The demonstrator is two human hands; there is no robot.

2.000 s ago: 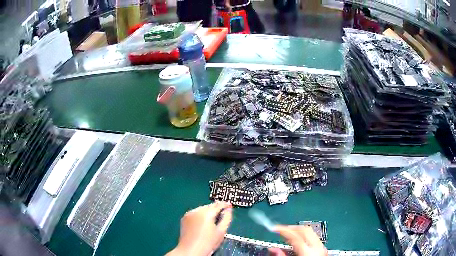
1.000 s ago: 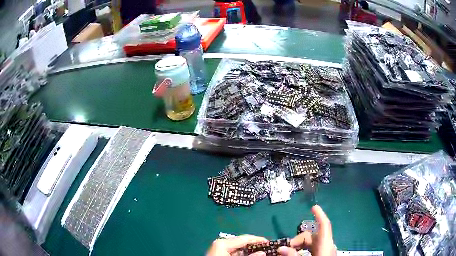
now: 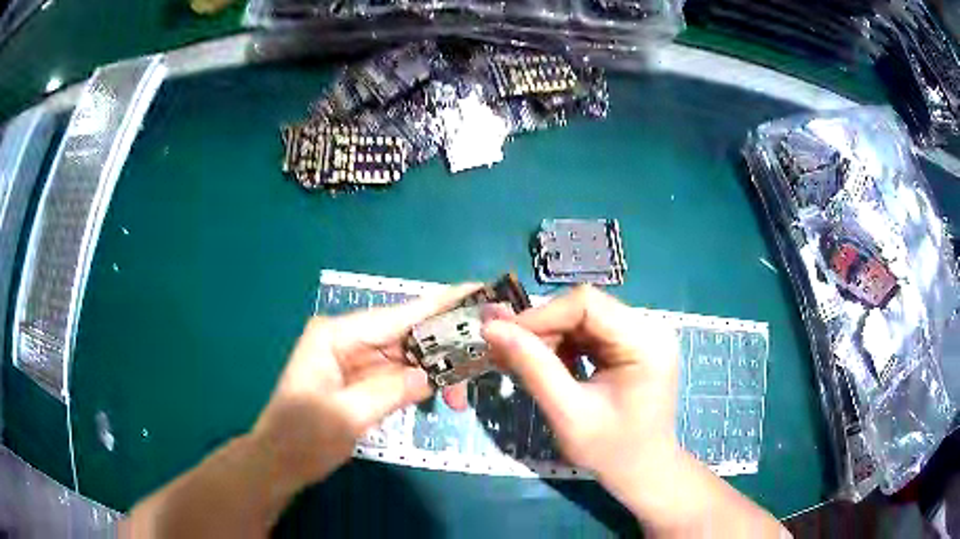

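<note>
My left hand (image 3: 335, 368) holds a small circuit board (image 3: 455, 342) from its left side, tilted, with a silver-grey face with dark slots up. My right hand (image 3: 600, 368) touches the board's right part with thumb and finger; I cannot tell if a film piece is between them. The sticker sheet (image 3: 726, 395) with its grid of rectangles lies under both hands, its middle partly hidden. A small stack of covered boards (image 3: 581, 251) lies just beyond the sheet.
A loose heap of bare boards (image 3: 353, 158) with gold pads lies at the far side. A clear plastic bag (image 3: 895, 347) with boards and a red patch is at right. Spare sticker sheets (image 3: 79, 211) lie at left. The full board tray (image 3: 463, 23) shows at the top edge.
The view has tilted down and closer. The board has turned from its gold-pad side to a silver-grey face. The right hand's raised finger has come down onto it.
</note>
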